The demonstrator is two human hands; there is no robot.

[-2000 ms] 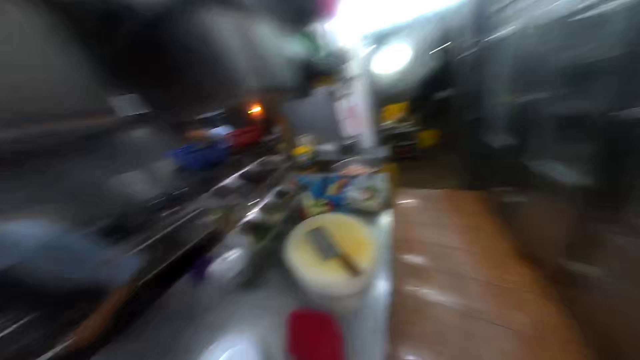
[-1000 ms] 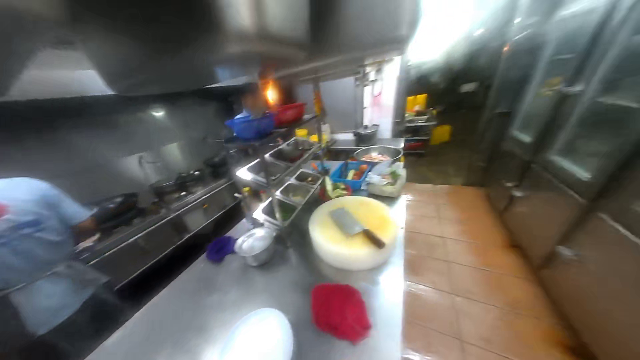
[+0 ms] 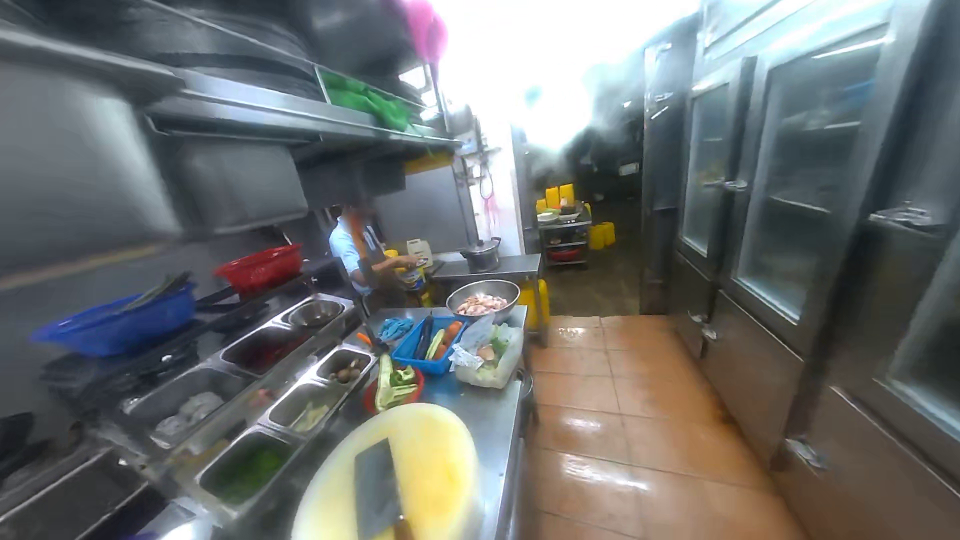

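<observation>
Neither my left hand nor my right hand is in view. A cleaver [image 3: 377, 487] lies flat on a thick round yellow-white chopping board [image 3: 439, 465] at the bottom of the view, its handle toward me. Just past the board, a red basket [image 3: 370, 397] holds cut green vegetables. Behind it are a blue plastic basket [image 3: 426, 365] of vegetables and a white plastic bag [image 3: 504, 360] with greens. Raw meat pieces [image 3: 481, 304] fill a metal bowl [image 3: 504, 289] farther back.
Metal food pans [image 3: 247, 465] line the counter's left, near blue [image 3: 120, 322] and red [image 3: 259, 268] baskets. A person [image 3: 360, 247] stands beyond them. A lidded pot [image 3: 481, 255] stands on the back table. Glass-doored steel refrigerators [image 3: 795, 172] flank the tiled floor [image 3: 592, 420] at right.
The view has swung and moved forward along the counter. The red cloth and white plate seen nearer than the board one second ago are out of view.
</observation>
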